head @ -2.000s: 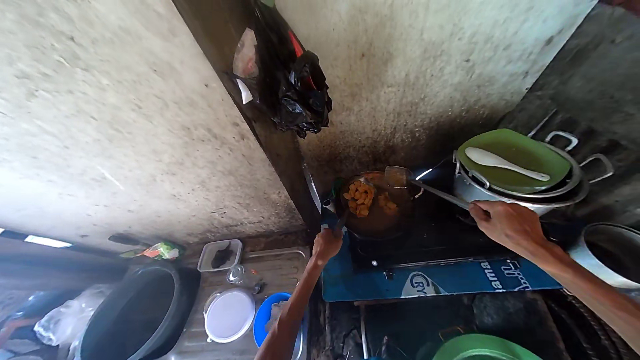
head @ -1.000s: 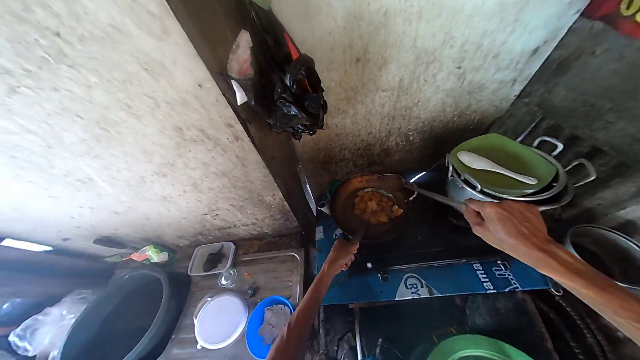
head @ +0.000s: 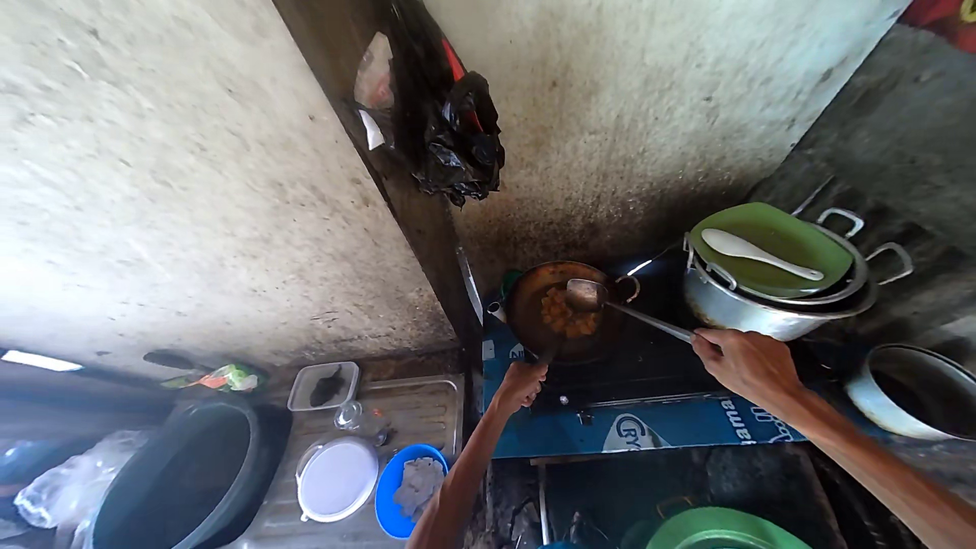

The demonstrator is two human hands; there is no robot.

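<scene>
A round wok sits on the stove with browned food pieces in liquid at its middle. My right hand grips the long handle of a metal spatula, whose blade is over the food near the wok's far side. My left hand is closed at the wok's near edge, around what looks like a handle; whether it belongs to the wok or to a utensil cannot be told.
Stacked metal pots hold a green plate and white rice spoon at right. Another pot stands nearer. A black plastic bag hangs above. Left are a blue bowl, lidded white tub and dark basin.
The spatula blade has moved from the wok's right rim to over the food. Food that was spread toward the wok's left two seconds ago now lies gathered at its middle.
</scene>
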